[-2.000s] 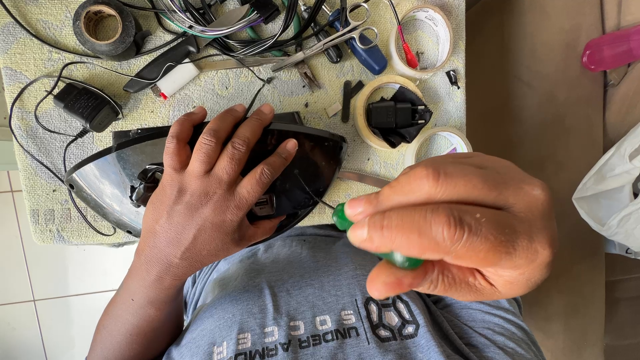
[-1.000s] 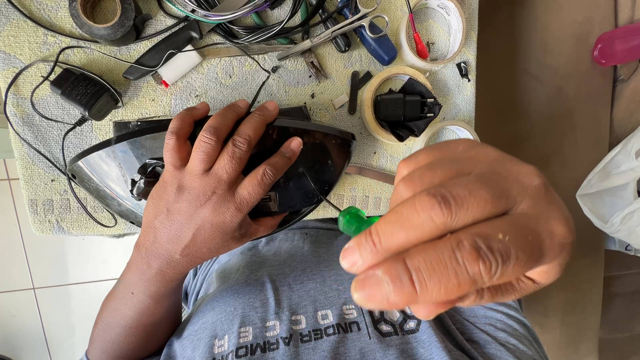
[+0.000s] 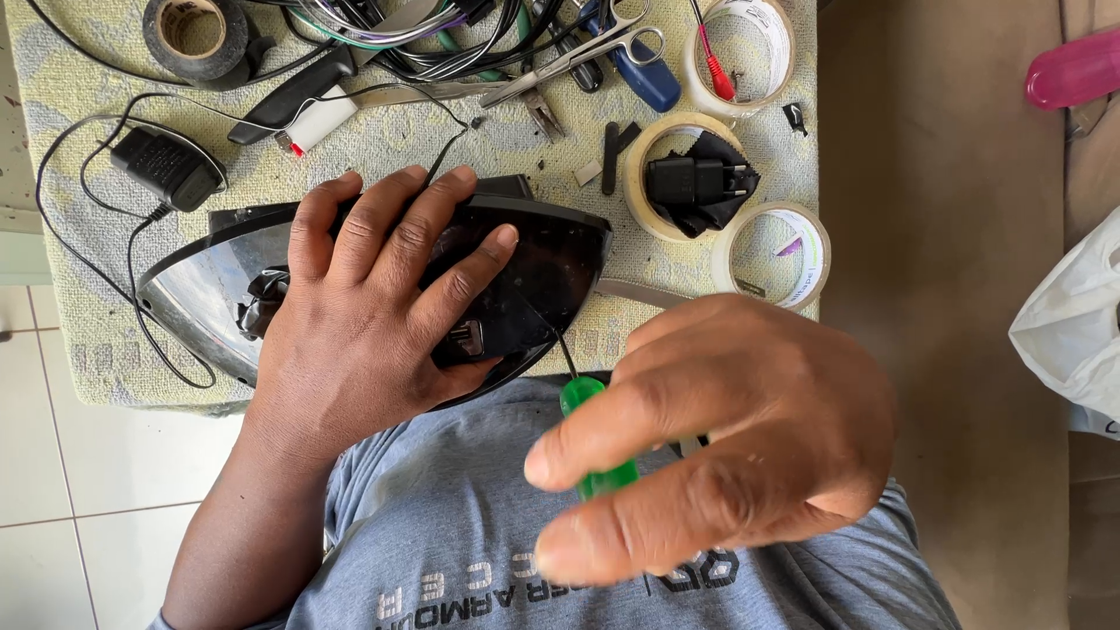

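Observation:
A glossy black curved plastic housing (image 3: 560, 262) lies at the near edge of the towel-covered table. My left hand (image 3: 376, 289) is spread over its middle, fingertips over the far rim and thumb at the near side, pressing on it. My right hand (image 3: 735, 437) is around the green handle of a screwdriver (image 3: 582, 394), with finger and thumb on either side of it. The thin shaft points up and left to the housing's near right edge; whether its tip sits in a screw cannot be told. Black crumpled tape (image 3: 262, 302) is on the housing's left part.
Beyond the housing lie a black power adapter (image 3: 166, 166), a black-handled knife (image 3: 297, 92), black tape (image 3: 197, 39), scissor-like forceps (image 3: 569, 59) and bundled wires (image 3: 437, 52). Tape rolls (image 3: 774, 254) and a black USB charger (image 3: 696, 181) stand to the right. A white plastic bag (image 3: 1072, 315) is at far right.
My right hand has opened its grip somewhat, finger and thumb further apart around the green handle. The left hand stays on the housing.

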